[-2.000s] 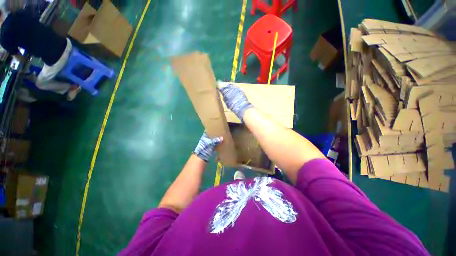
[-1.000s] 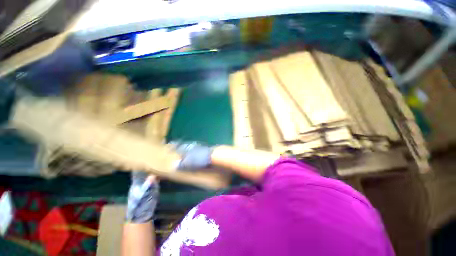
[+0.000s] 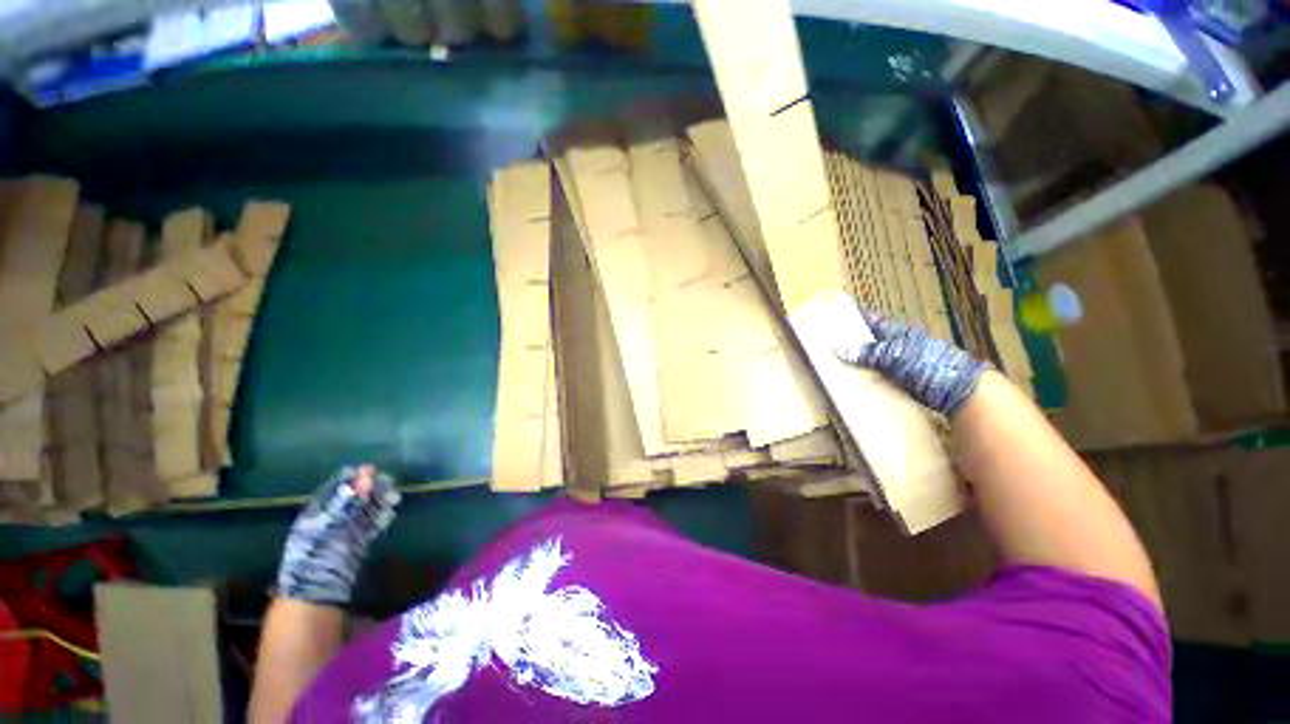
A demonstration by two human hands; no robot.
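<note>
My right hand, in a grey-white mottled glove, grips a long tan slotted cardboard strip near its lower part. The strip stands out over a pile of overlapping strips on the green bench; whether it touches the pile I cannot tell. My left hand, in the same kind of glove, is by the bench's front edge with fingers partly curled and holds nothing visible.
Another heap of strips lies on the green bench at the left. A pale shelf beam crosses above. Brown cartons stand at the right. A red stool and a carton flap are at the lower left.
The view has turned further right along the bench. The strips have swung from the left to over the right pile in my right hand. My left hand has come away from them.
</note>
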